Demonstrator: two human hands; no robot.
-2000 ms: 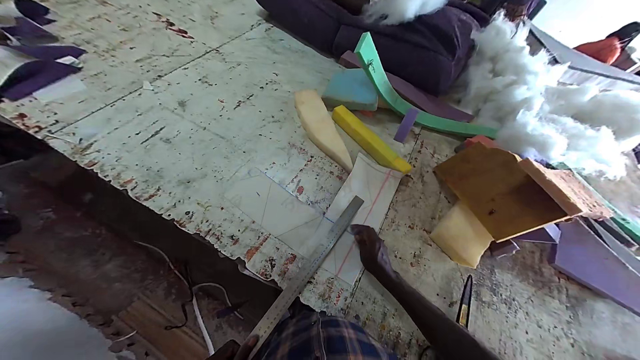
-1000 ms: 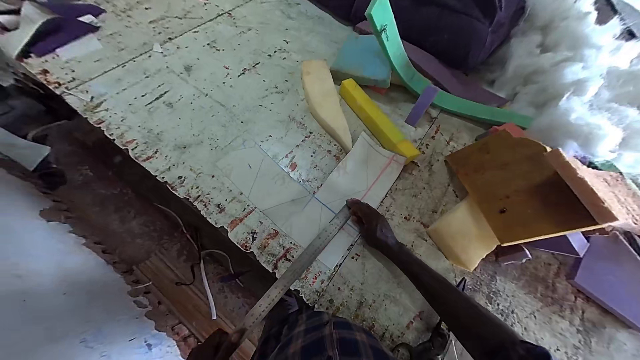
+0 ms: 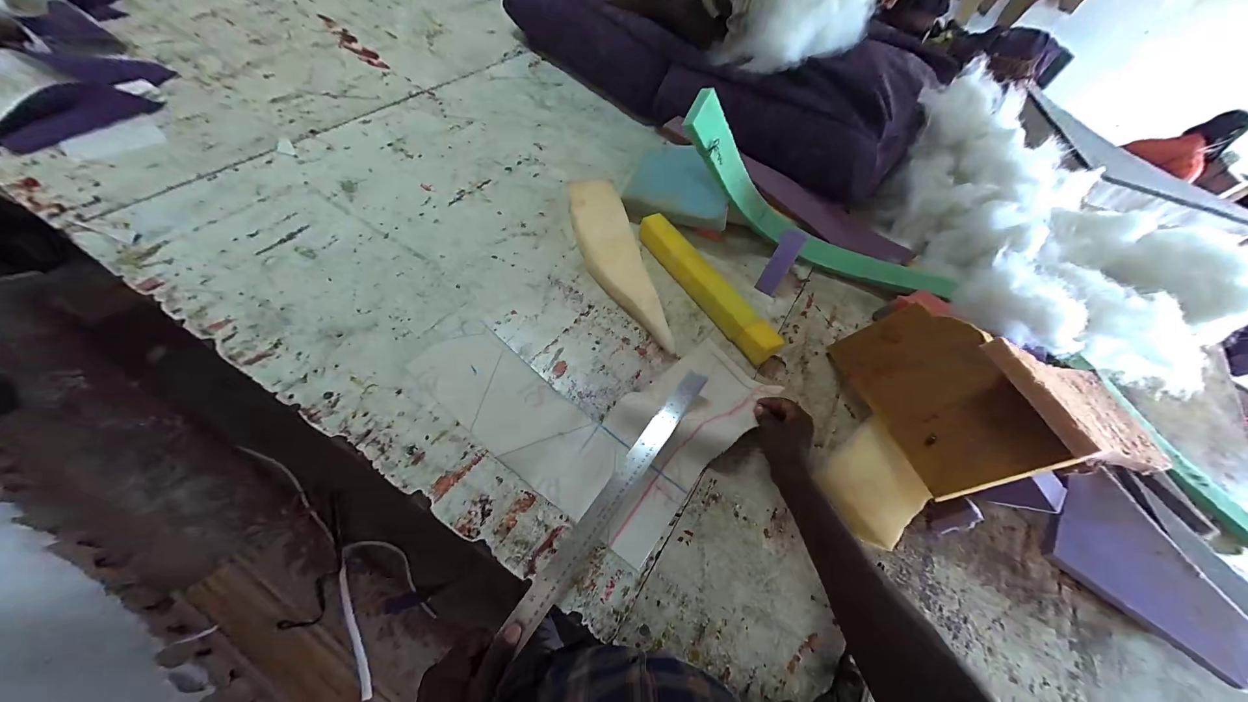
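A metal ruler (image 3: pixel 624 478) lies slantwise across a white sheet (image 3: pixel 717 429) marked with red and blue lines. At the bottom edge my left hand (image 3: pixel 473 663) holds the ruler's near end. My right hand (image 3: pixel 783 426) pinches the right edge of the marked sheet, which is lifted and bent there. To the left, a pale sheet or drawn shape with thin lines (image 3: pixel 517 409) lies on the worktable (image 3: pixel 322 263). Just beyond the marked sheet are a yellow foam bar (image 3: pixel 710 288) and a cream curved foam piece (image 3: pixel 616 258).
Farther back lie a blue foam block (image 3: pixel 675 185), a curved green foam strip (image 3: pixel 751 205), a dark purple cushion (image 3: pixel 741 102) and white fibre stuffing (image 3: pixel 1033 224). At right stands a brown open box-like piece (image 3: pixel 946 400) near purple foam (image 3: pixel 1141 575). Purple fabric (image 3: pixel 83 102) lies far left.
My right hand has moved from the ruler to the sheet's right edge, which has bent up. The ruler's far end now reaches farther over the sheet than one second ago.
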